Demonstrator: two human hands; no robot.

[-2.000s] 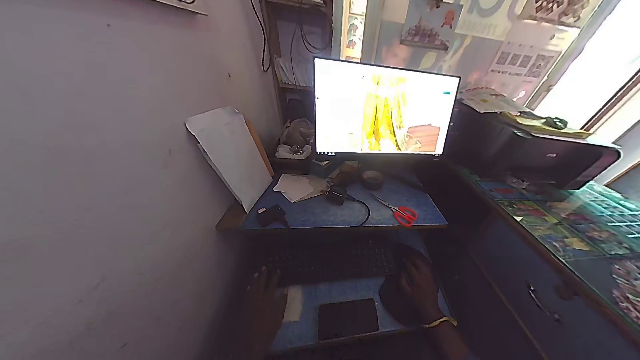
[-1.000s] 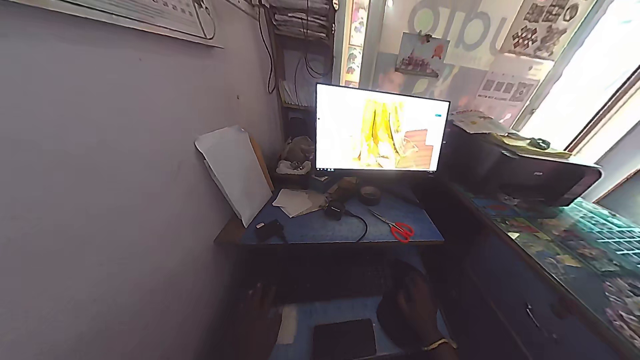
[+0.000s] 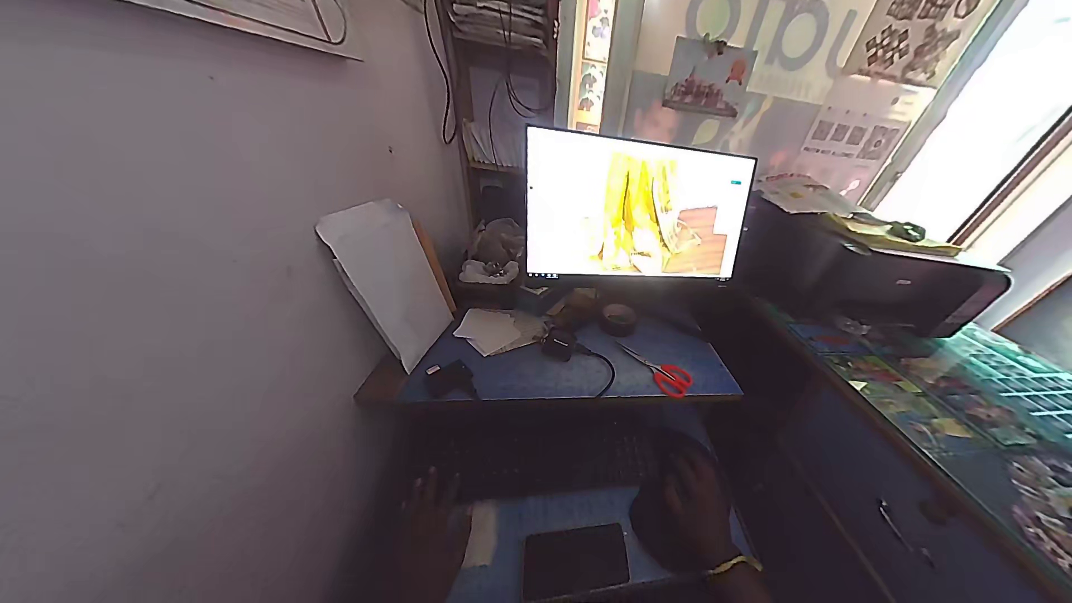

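Observation:
On the lower blue shelf, a dark keyboard (image 3: 536, 456) lies under the desk's front edge. My left hand (image 3: 431, 528) rests at the keyboard's left end, fingers apart, with nothing seen in it. My right hand (image 3: 695, 502), with a yellow band at the wrist, lies over a dark mouse pad (image 3: 657, 523); a mouse under the fingers cannot be made out in the shadow. Between the hands is a flat black rectangular object (image 3: 575, 561), with a pale strip (image 3: 481, 534) beside my left hand. A lit monitor (image 3: 565, 201) shows yellow cloth.
Red-handled scissors (image 3: 672, 379), a tape roll (image 3: 618, 319), a black adapter with cable (image 3: 559, 344) and white papers (image 3: 490, 331) lie on the blue desktop (image 3: 536, 381). A white folder (image 3: 389, 276) leans on the wall. At right, a black printer (image 3: 888, 276) stands on a glass-topped counter (image 3: 946, 419).

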